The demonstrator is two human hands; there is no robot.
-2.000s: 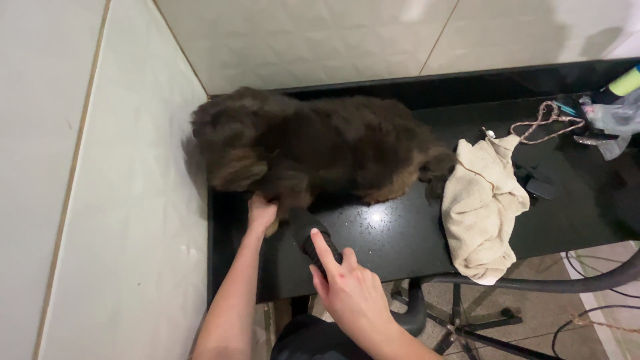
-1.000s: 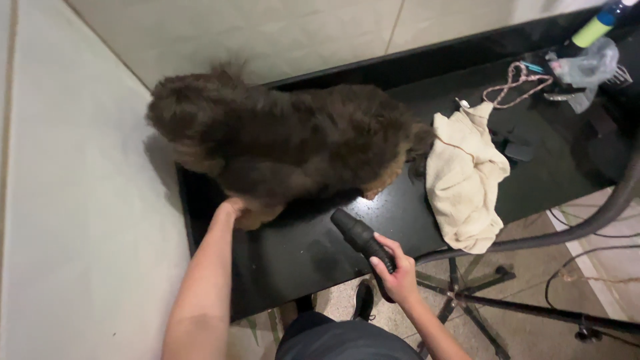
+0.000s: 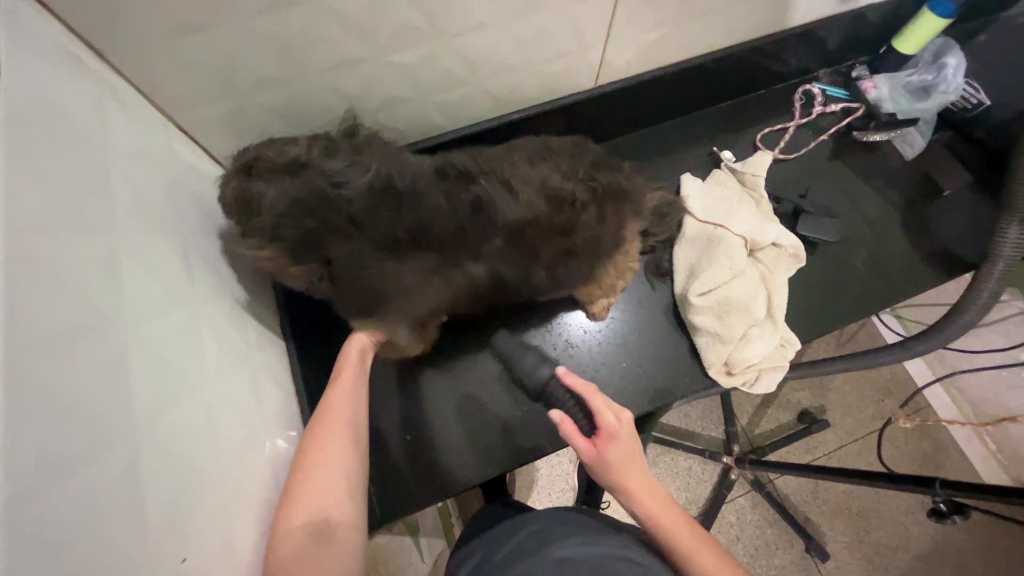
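Note:
A dark brown long-haired dog (image 3: 480,216) stands on a black counter (image 3: 448,448), its head toward the left wall. My left hand (image 3: 370,339) is at the dog's front leg, the fingers hidden behind the fur. My right hand (image 3: 600,424) grips the black nozzle of a pet dryer (image 3: 532,368), which points up and left toward the dog's underside without touching it. A ribbed black hose (image 3: 928,336) runs off to the right. By the dog's tail lies a crumpled cream towel (image 3: 736,272).
On the counter's right part lie a braided cord loop (image 3: 808,120), a clear plastic bag (image 3: 920,88), a yellow-green and blue bottle (image 3: 920,32) and a small black object (image 3: 818,226). Tiled walls (image 3: 480,64) border the left and back. Below are a wheeled stand base (image 3: 732,462) and cables.
My right hand and the nozzle have moved back from the dog's front leg toward the counter's front edge. The dog's head fur has shifted. My left hand stays at the front leg.

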